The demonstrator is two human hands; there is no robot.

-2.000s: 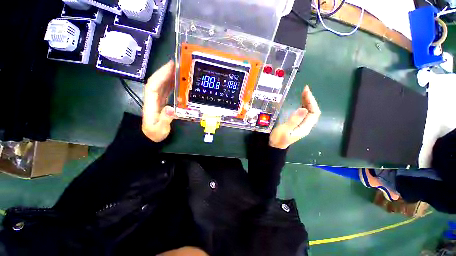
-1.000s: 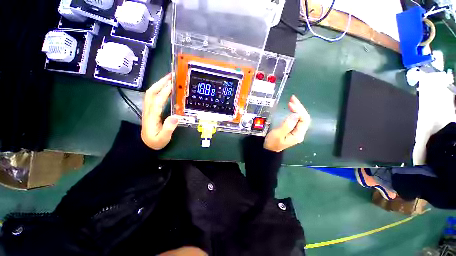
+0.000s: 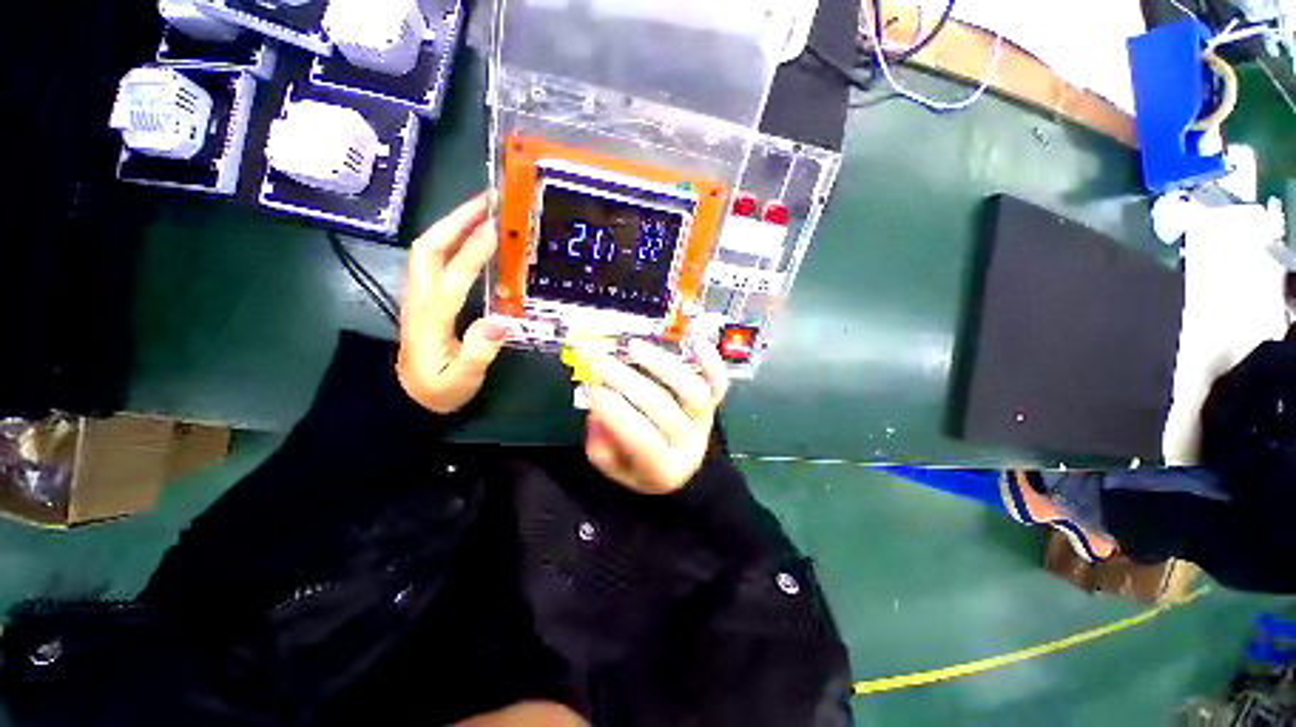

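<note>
The clear acrylic test fixture [image 3: 640, 114] stands on the bench in front of me. A thermostat [image 3: 604, 249] with lit digits on its black screen sits in the orange nest plate [image 3: 516, 213]. My left hand [image 3: 444, 313] rests at the fixture's left front corner, fingers along its side, thumb at the front edge. My right hand [image 3: 657, 412] is at the front edge, fingers near the screen's lower right, partly covering the yellow clamp [image 3: 580, 359]; whether it grips the clamp is unclear. The red power switch [image 3: 738, 342] glows beside its fingertips.
Several thermostats [image 3: 324, 145] lie housing-up at the left. A black foam pad [image 3: 1073, 334] lies at the right, with a blue tape holder [image 3: 1180, 107] behind it. Cables [image 3: 924, 97] run behind the fixture. Another person's dark sleeve [image 3: 1251, 412] is at the right edge.
My right hand has moved left from beside the fixture to its front edge by the yellow clamp. The screen's digits have changed, with fewer lit. My left hand has stayed at the fixture's left corner.
</note>
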